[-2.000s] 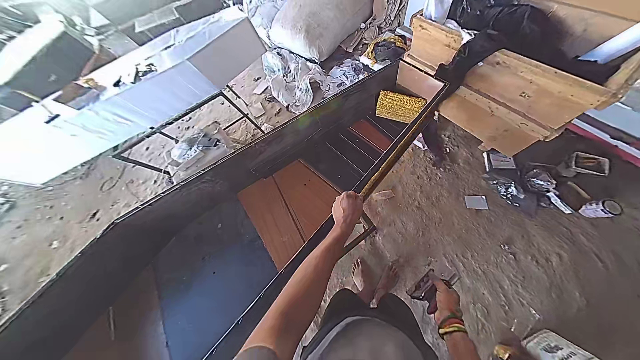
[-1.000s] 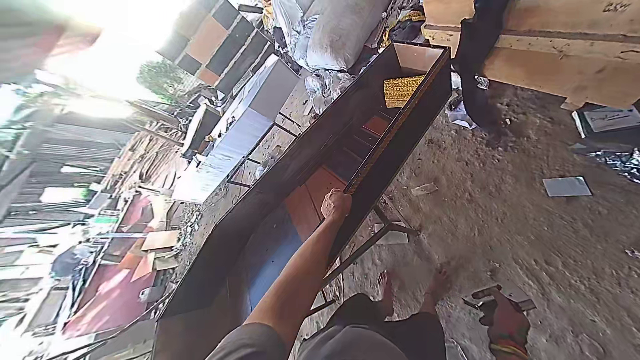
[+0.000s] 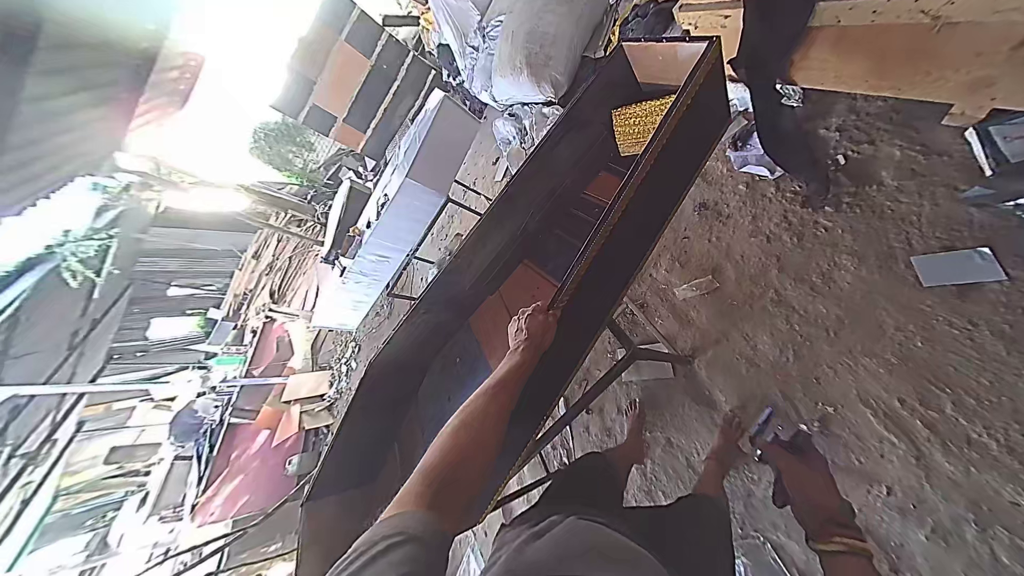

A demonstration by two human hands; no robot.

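Observation:
A long, dark, open coffin-shaped box slants across the middle on a metal stand. My left hand rests on its near rim, fingers curled over the edge where a gold trim strip runs. Inside lie reddish-brown panels, and a gold textured piece sits towards the narrow far end. Low at the right, away from the box, my right hand is closed around a metal hand tool, perhaps a staple gun; its exact kind is unclear.
Beyond the box stands a white long box on a metal frame. Stuffed sacks lie past the far end, with a wooden crate at the top right. A flat grey sheet and a small scrap lie on the dirt floor.
The view has swung strongly to the left. My left hand stays on the near rim in all frames, and my right hand keeps hold of the tool.

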